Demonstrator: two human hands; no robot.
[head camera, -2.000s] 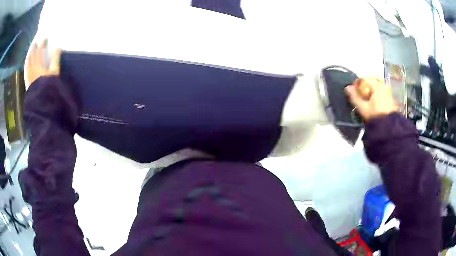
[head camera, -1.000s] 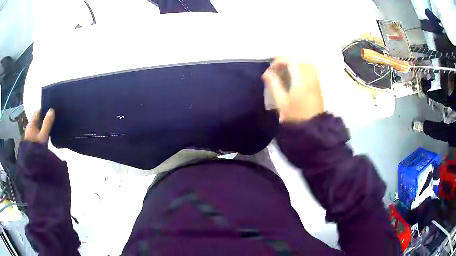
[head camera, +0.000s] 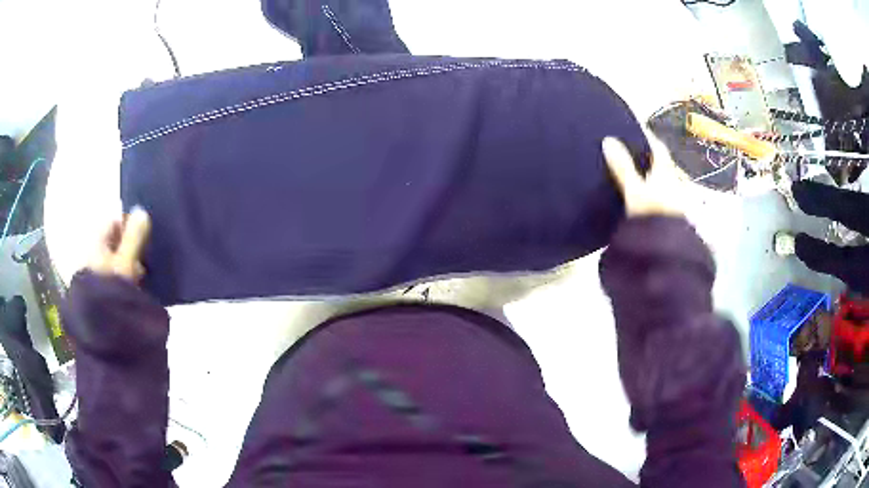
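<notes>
A dark navy garment piece (head camera: 381, 181) lies broad across the pale pressing table (head camera: 90, 143), with a double pale stitch line along its upper edge. My left hand (head camera: 126, 246) grips its lower left edge between thumb and fingers. My right hand (head camera: 648, 181) grips its right end. The steam iron (head camera: 729, 136), with an orange-brown wooden handle, rests at the table's right end, just beyond my right hand and partly hidden by it. Another dark garment piece (head camera: 348, 27) lies at the top, touching or overlapped by the held piece.
A metal tray (head camera: 738, 86) is beside the iron at the right. A blue crate (head camera: 786, 334) and a red basket (head camera: 757, 443) stand on the floor at lower right. Legs of a person (head camera: 829, 250) show at the right edge. A thin cord lies at top left.
The iron has been let go at the right end. My right hand has moved onto the cloth. The cloth now shows another face, its long stitch line at the top, and reaches further right.
</notes>
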